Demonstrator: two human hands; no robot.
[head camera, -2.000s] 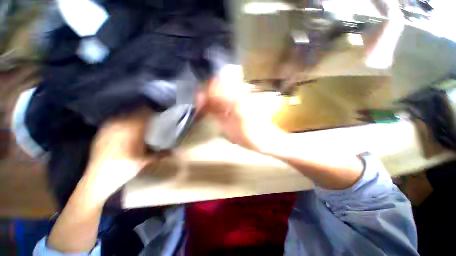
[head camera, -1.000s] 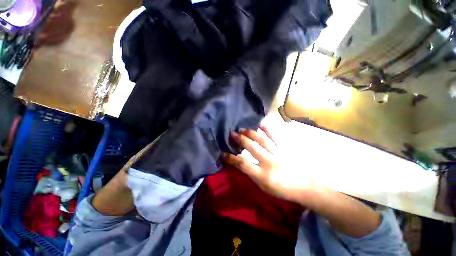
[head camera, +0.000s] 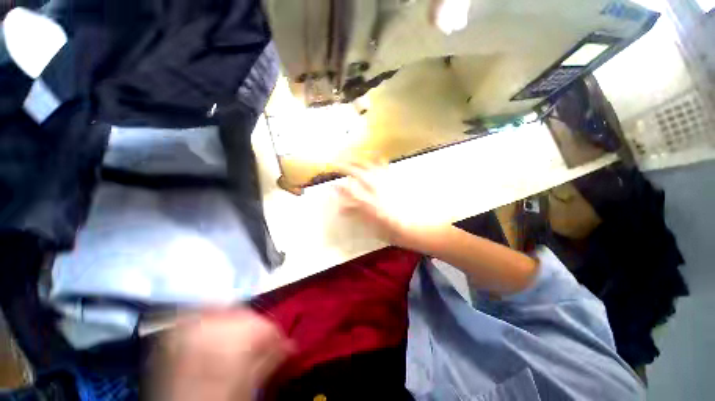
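Observation:
The dark garment (head camera: 172, 63) lies heaped at the left of the machine, with light blue-grey panels (head camera: 165, 235) spread flat and facing up at its near side. My left hand (head camera: 215, 352) is a blur at the lower edge of the panels; whether it holds cloth cannot be told. My right hand (head camera: 361, 204) is over the pale table in front of the needle area, blurred, with fingers apart and nothing seen in it. The presser foot and needle area (head camera: 321, 90) is under the bright lamp spot, with no cloth seen under it.
The machine head (head camera: 470, 39) crosses the top, its control panel (head camera: 568, 66) at right. The pale table edge (head camera: 486, 192) runs below the bed. A small green-handled tool (head camera: 513, 124) lies on the bed. A white basket (head camera: 674, 117) and black cloth (head camera: 643, 258) are at right.
The garment has been turned so its light panels face up, and it lies further left. My right hand has left the cloth. The view has swung right, and the blue basket is mostly out of sight.

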